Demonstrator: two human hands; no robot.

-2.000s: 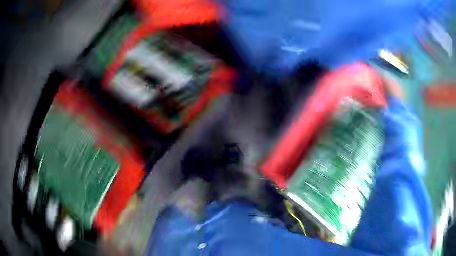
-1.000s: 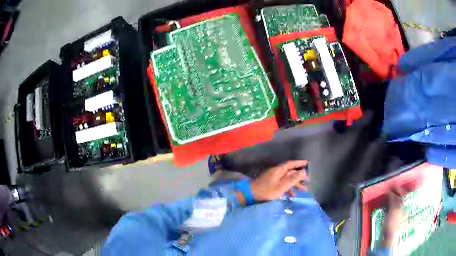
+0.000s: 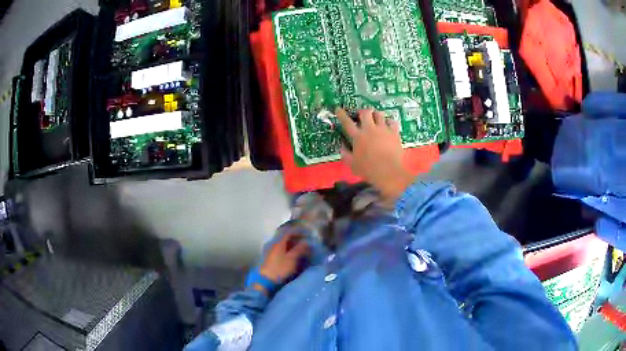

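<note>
A large green circuit board [image 3: 371, 68] lies solder side up on red foam [image 3: 309, 177] over a black bin. Its top edge is cut off by the picture. My right hand [image 3: 376, 147] is over the board's lower middle, fingers bent towards its surface. A small dark shape and a pale spot show at the fingertips; I cannot tell if the hand holds something. My left hand [image 3: 280, 259], with a blue wristband, is low in front of my body, away from the board. It is blurred and its fingers are curled.
Black bins [image 3: 218, 103] with component-side-up boards [image 3: 147, 103] stand at the left. Another such board [image 3: 484, 89] lies on red foam to the right, beside an orange-red sheet [image 3: 552, 48]. A person's blue sleeve [image 3: 590, 158] is at the right edge. A dark metal-edged box [image 3: 82, 301] is lower left.
My right hand has come from the board at lower right onto the large board. My left hand has moved down and left. The view has shifted, so the bins sit higher and further right.
</note>
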